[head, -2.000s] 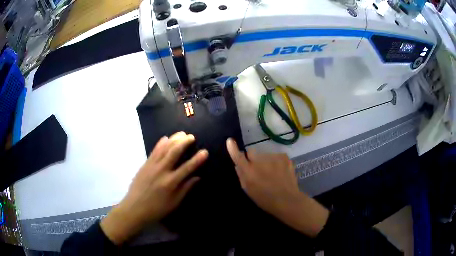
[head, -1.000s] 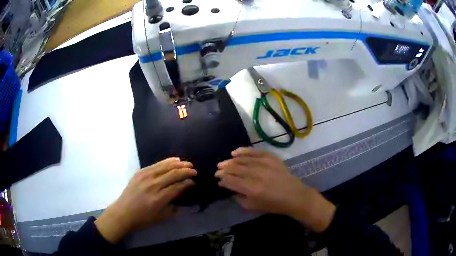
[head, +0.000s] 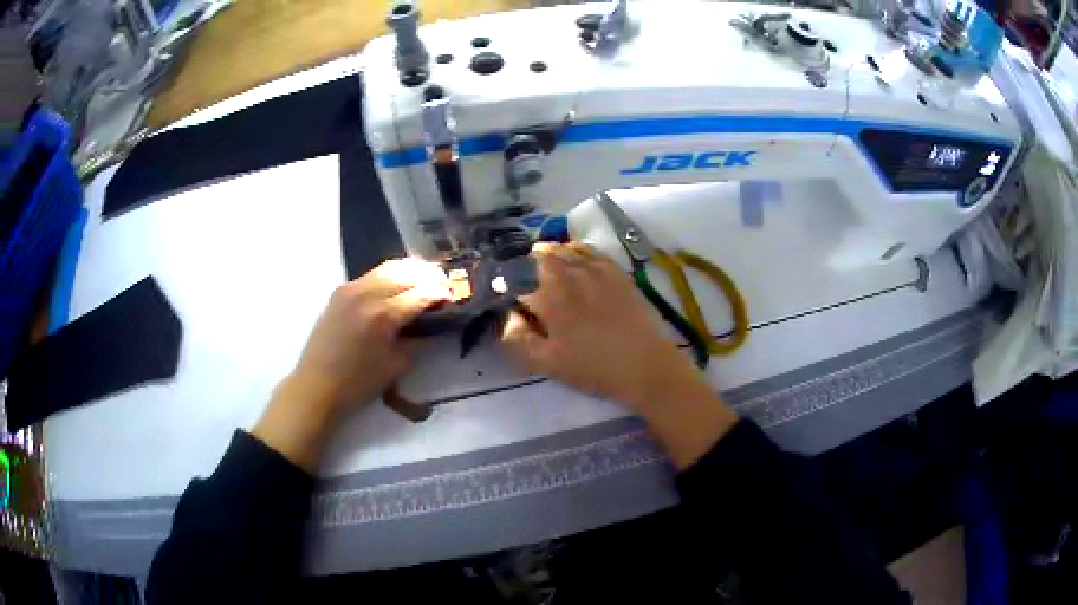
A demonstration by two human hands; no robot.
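Note:
The black workpiece (head: 443,321) lies under the needle area of the white sewing machine (head: 662,112), its near end at the lit presser foot (head: 460,285). My left hand (head: 364,334) holds its left side beside the foot. My right hand (head: 591,321) holds its right side with bent fingers. A small dark flap of cloth sticks out between the hands. The rest of the piece runs back behind the machine head; part of it is hidden by the head and my hands.
Scissors (head: 697,310) lie right of my right hand. Black cut panels lie at left (head: 104,351) and back left (head: 236,140). A blue basket (head: 36,225) stands at far left, pale cloth (head: 1040,236) at right. A brownish tab (head: 408,405) and ruler edge (head: 497,479) are in front.
The workpiece has moved back under the machine head, uncovering the bed and brown tab in front. Both hands have moved forward to the presser foot. The view has shifted slightly.

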